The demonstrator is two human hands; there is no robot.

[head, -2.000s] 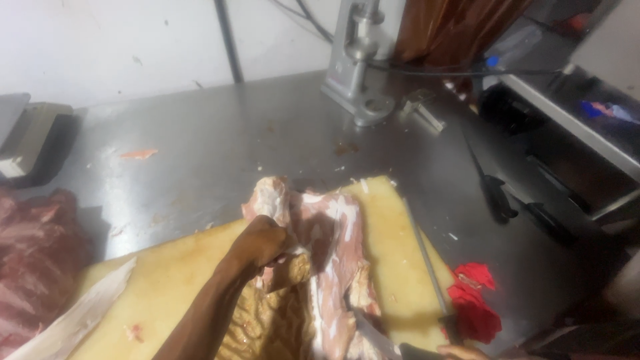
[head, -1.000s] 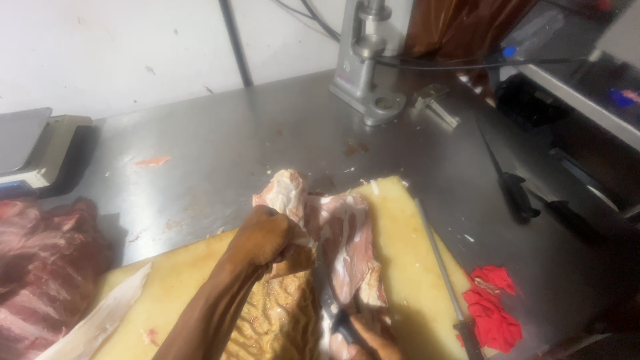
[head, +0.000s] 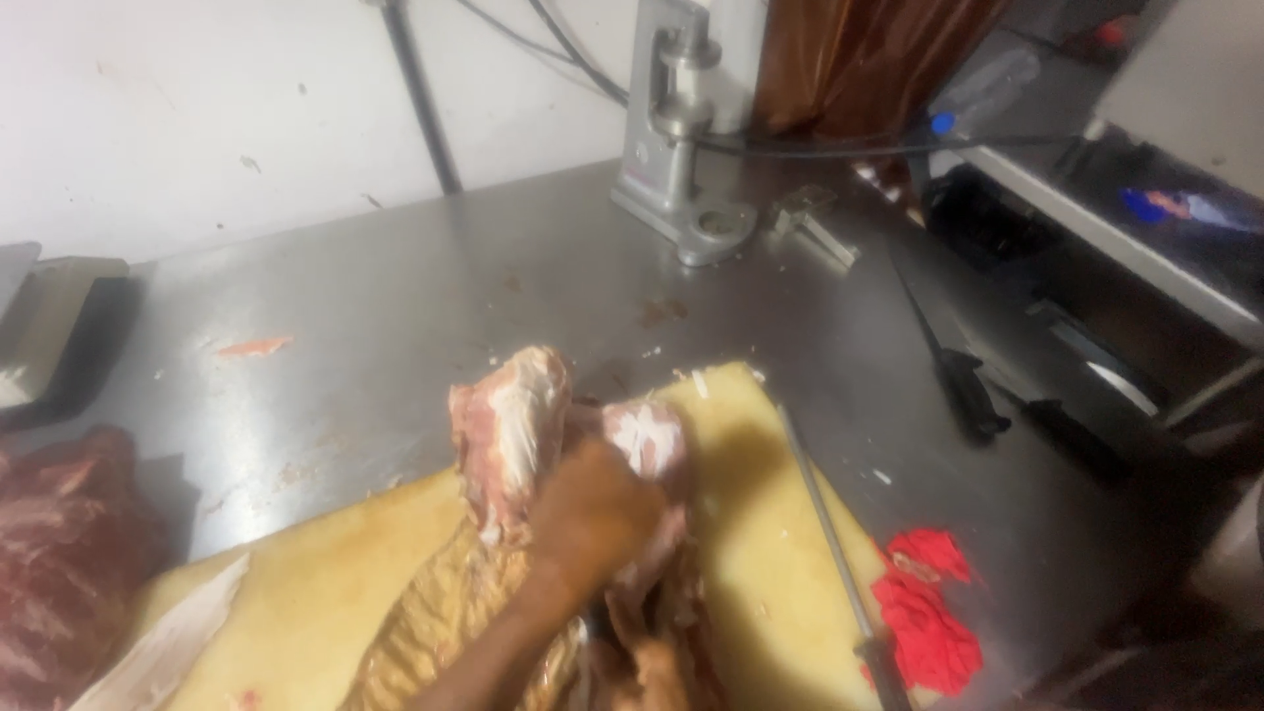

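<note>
A large piece of raw meat (head: 513, 415) with white fat lies over the yellow cutting board (head: 296, 573), with a ridged yellowish skin-like part (head: 444, 612) below it. My left hand (head: 597, 504) is closed on the right-hand section of the meat (head: 647, 439). Below it, at the bottom of the view, my right hand (head: 657, 671) is closed around a black knife handle (head: 598, 624), partly hidden; its blade is not discernible. To the right a sharpening steel (head: 825, 523) lies along the board's edge.
A red cloth (head: 928, 632) lies right of the steel. Two black-handled knives (head: 973, 395) rest farther right on the metal table. A grey metal press-like device (head: 681, 148) stands at the back, a scale (head: 59, 316) at the left. More meat (head: 69, 553) sits lower left.
My left hand has moved from the left part of the meat to the right, and the two upper meat sections now stand apart. The knife blade seen earlier is hidden.
</note>
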